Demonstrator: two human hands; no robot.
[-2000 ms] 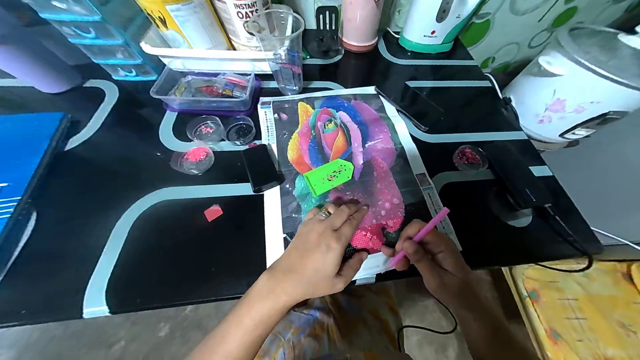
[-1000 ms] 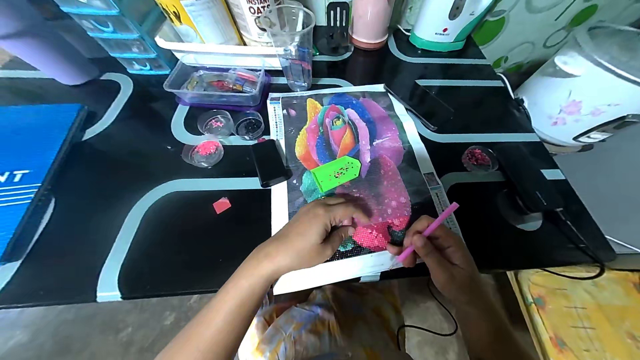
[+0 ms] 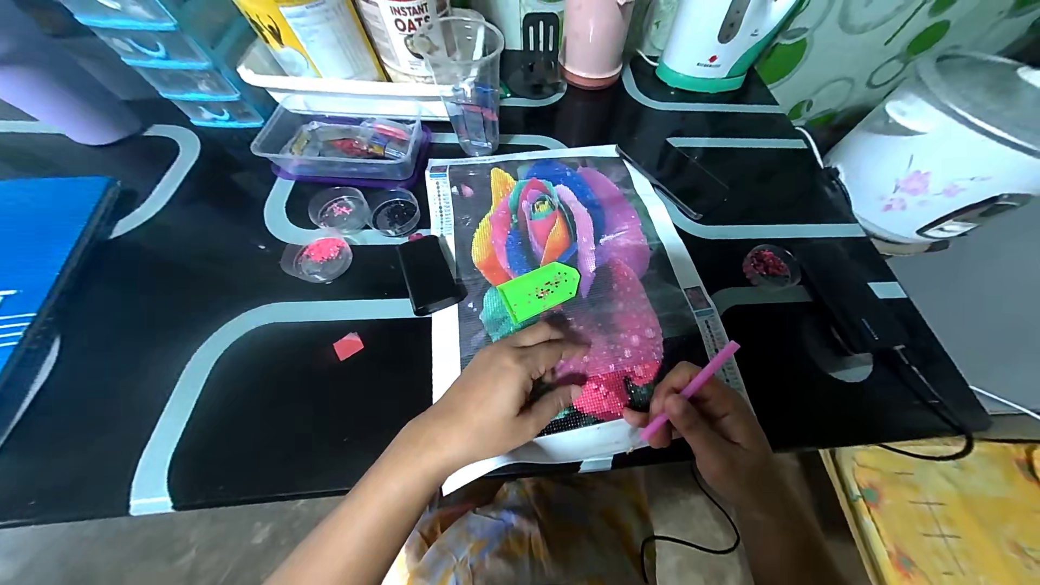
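A diamond-painting canvas (image 3: 626,325) with a multicoloured rose lies on the black table. My left hand (image 3: 516,378) rests on its lower left part, fingers bent and thumb apart, with nothing seen in its grip. At the lower right edge my right hand (image 3: 703,410) holds a pink applicator pen (image 3: 691,392) between thumb and fingers, its lower end over the white margin. A green plastic bead tray (image 3: 540,292) holding a few beads sits on the rose above my left hand. Round tubs of pink beads (image 3: 325,250) and dark beads (image 3: 395,213) stand left of the canvas.
A black phone-like object (image 3: 428,275) overlaps the canvas's left edge, and a pink wax square (image 3: 348,346) lies farther left. A bead tub (image 3: 770,266) and a cabled black device (image 3: 853,296) are at right. Behind stand a clear plastic box (image 3: 341,162), a clear cup (image 3: 471,89) and a white cooker (image 3: 934,154).
The green tray was tilted a little differently and sat slightly lower on the rose two seconds ago. My left hand has drawn back left from near my right hand, which keeps the pen.
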